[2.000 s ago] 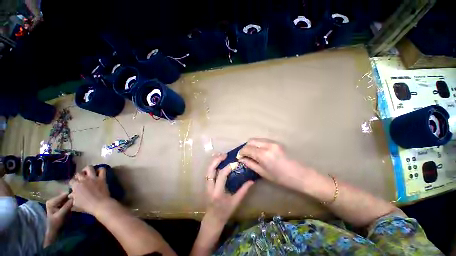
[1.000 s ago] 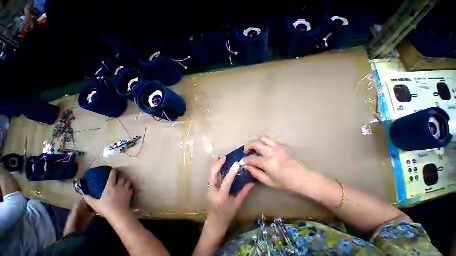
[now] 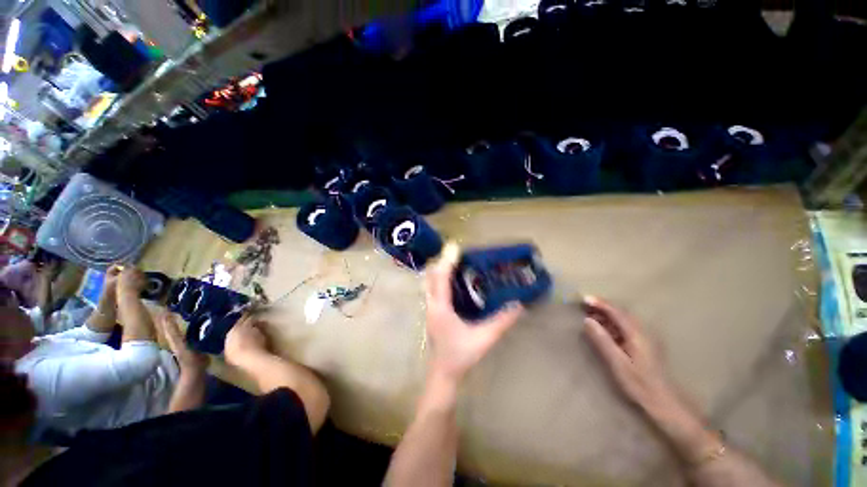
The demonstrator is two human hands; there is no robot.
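Observation:
My left hand (image 3: 454, 328) grips a dark speaker housing (image 3: 502, 282) and holds it over the bench. Its side with a recess and part of an open end face the camera, slightly blurred. My right hand (image 3: 623, 350) is off the housing, to its right, over the tan bench covering (image 3: 570, 399). Its fingers are slightly curled, and I see nothing in them. A bundle of small boards and wires (image 3: 340, 293) lies on the bench left of my left hand.
Upright housings with pale rings (image 3: 573, 152) stand in a row behind the bench. Several housings (image 3: 406, 235) lie at the back left. Co-workers' arms (image 3: 276, 366) work at the left beside a fan (image 3: 100, 226). A printed sheet (image 3: 853, 276) and a dark housing (image 3: 856, 368) are at the right edge.
The view has swung left and up. My left hand has lifted the housing off the bench and turned it. My right hand has let go and moved right.

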